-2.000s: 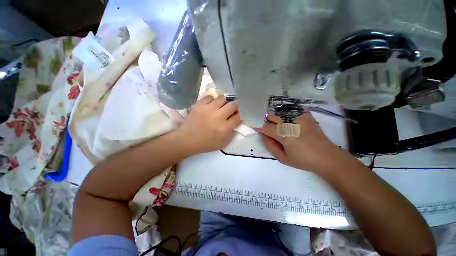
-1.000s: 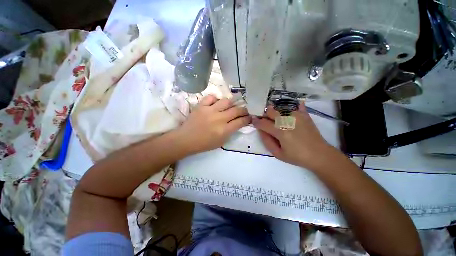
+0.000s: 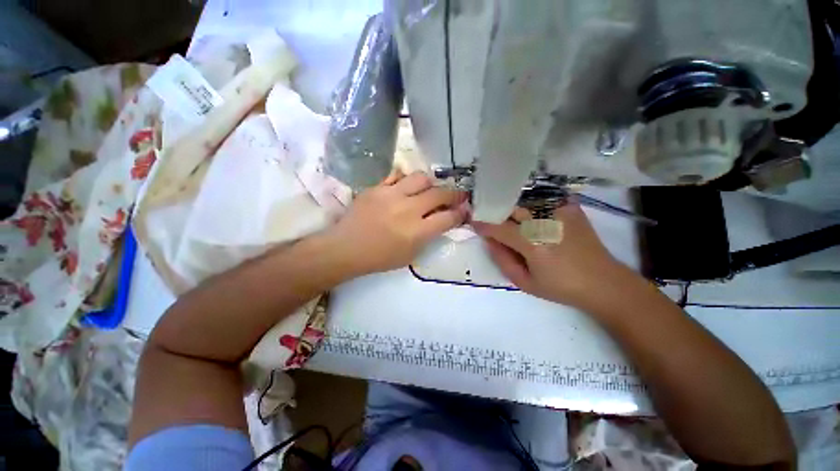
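Observation:
The cream-white floral garment point(image 3: 235, 170) lies on the machine table, left of the machine head, with a white care label point(image 3: 185, 87) at its upper part. My left hand point(image 3: 401, 221) pinches a small white edge of the garment beside the needle area. My right hand point(image 3: 543, 253) pinches the same edge from the right, fingertips close to my left ones. The sewing machine head point(image 3: 571, 83) hangs over both hands and hides the needle and some right fingers.
A plastic-wrapped grey object point(image 3: 367, 110) stands left of the machine head. Tweezers point(image 3: 612, 211) lie right of my right hand, by a black phone point(image 3: 683, 233) with a cable. A blue tray edge point(image 3: 118, 290) shows at left. A printed ruler point(image 3: 442, 357) runs along the table's front.
The camera view has shifted and tilted slightly. My hands stay together at the needle area, with small finger movements; the white edge between them shows a little less than two seconds ago.

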